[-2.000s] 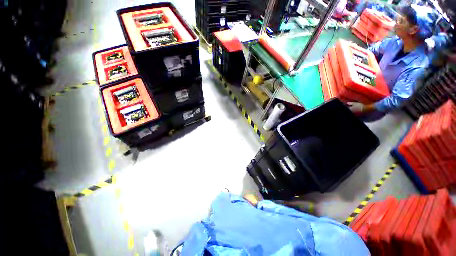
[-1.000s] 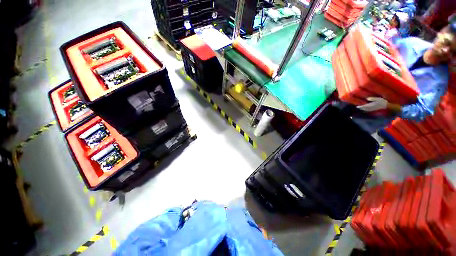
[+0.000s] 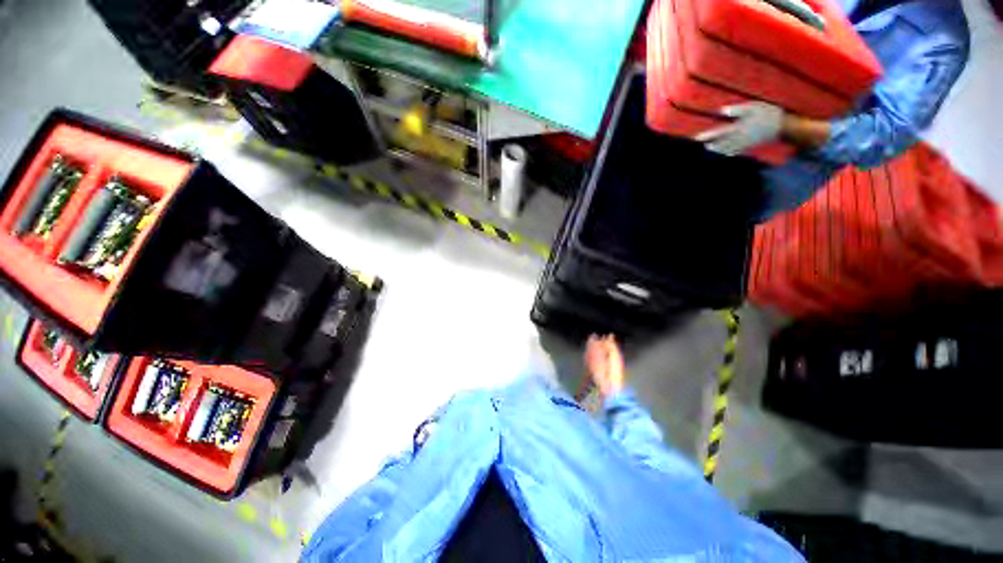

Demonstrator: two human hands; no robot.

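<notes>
A black tote [image 3: 629, 293] stands open in front of me, on top of other black totes. Its visible inside is dark, with no tray seen in it. A coworker's white-gloved hand [image 3: 748, 129] holds a stack of red foam trays [image 3: 715, 66] above the tote's far right part. A circuit board shows partly at the top tray's upper edge. My right hand [image 3: 604, 365] is bare, small and blurred, just below the tote's near side. It looks open and empty, apart from the tote. My left hand is not visible; only the blue sleeve shows at that side.
Stacked black totes [image 3: 226, 258] at left hold red foam trays [image 3: 83, 247] with circuit boards. A green bench [image 3: 561, 66] and a white roll [image 3: 511, 181] are beyond. Red trays [image 3: 880, 236] are piled at right, above a black tote [image 3: 880, 368]. Yellow-black tape marks the floor.
The view has swung right and moved closer to the totes. The coworker's red tray stack is now over the open tote. My right hand has come into clear view, reaching forward.
</notes>
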